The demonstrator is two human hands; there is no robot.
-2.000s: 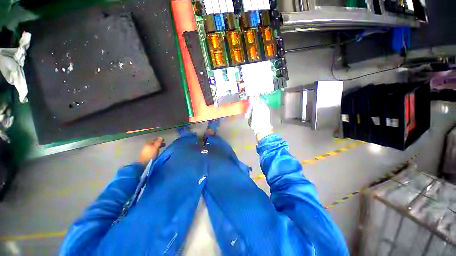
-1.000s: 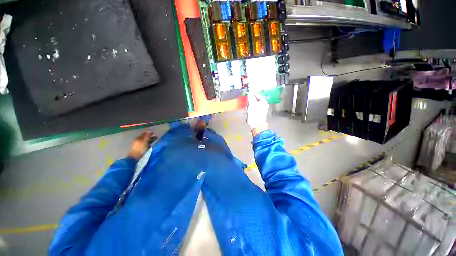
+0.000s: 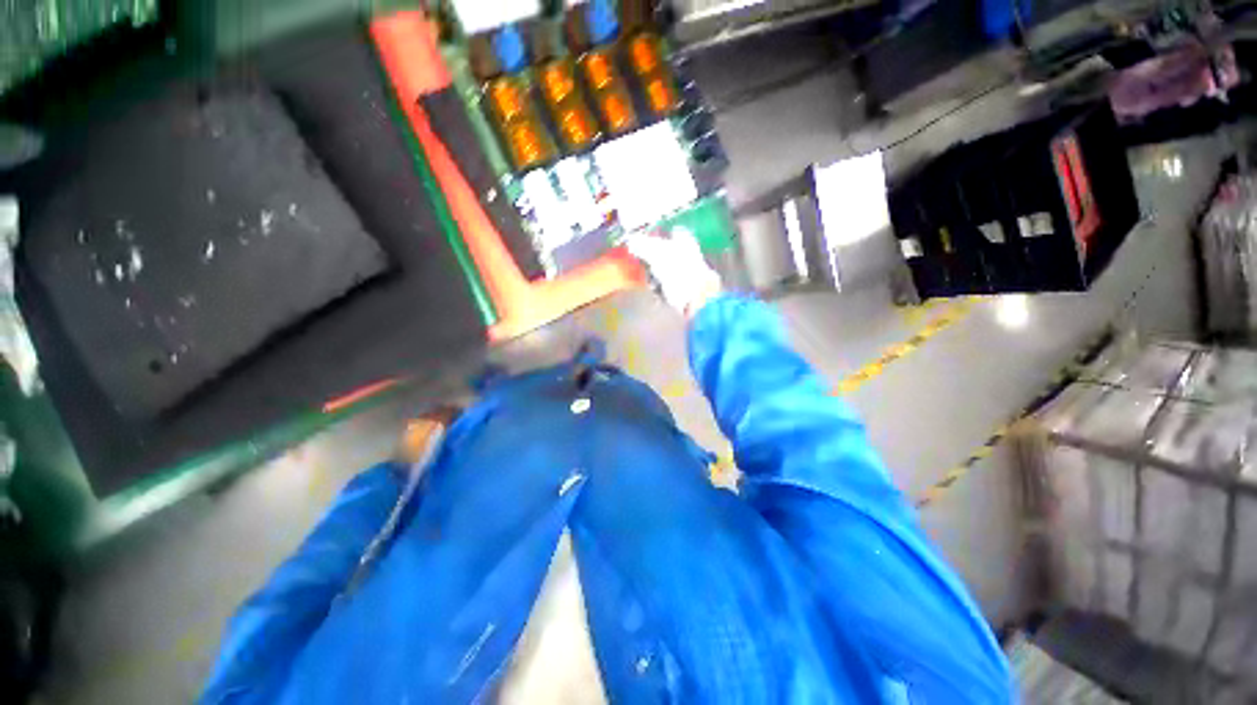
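Note:
The circuit board assembly (image 3: 586, 103) lies component side up on the bench, with orange coils, blue parts and white blocks. A red-orange sheet (image 3: 552, 296) shows beside and below it, and a dark strip runs along its left side. My right hand (image 3: 676, 266), in a white glove, is at the board's near edge; its fingers are blurred, so I cannot tell whether they grip it. My left hand (image 3: 426, 435) looks bare and hangs low beside my blue clothing, below the bench edge. It is small, blurred and partly hidden.
A dark foam pad (image 3: 193, 248) with white specks lies on the left of the bench. A shiny metal stand (image 3: 848, 214) and black crates (image 3: 1013, 214) stand to the right. A wrapped stack (image 3: 1158, 482) is at lower right. Yellow-marked floor shows between.
The view has turned, so the bench and board appear tilted and shifted left. My right hand stays at the board's near edge. My left hand stays low by my side.

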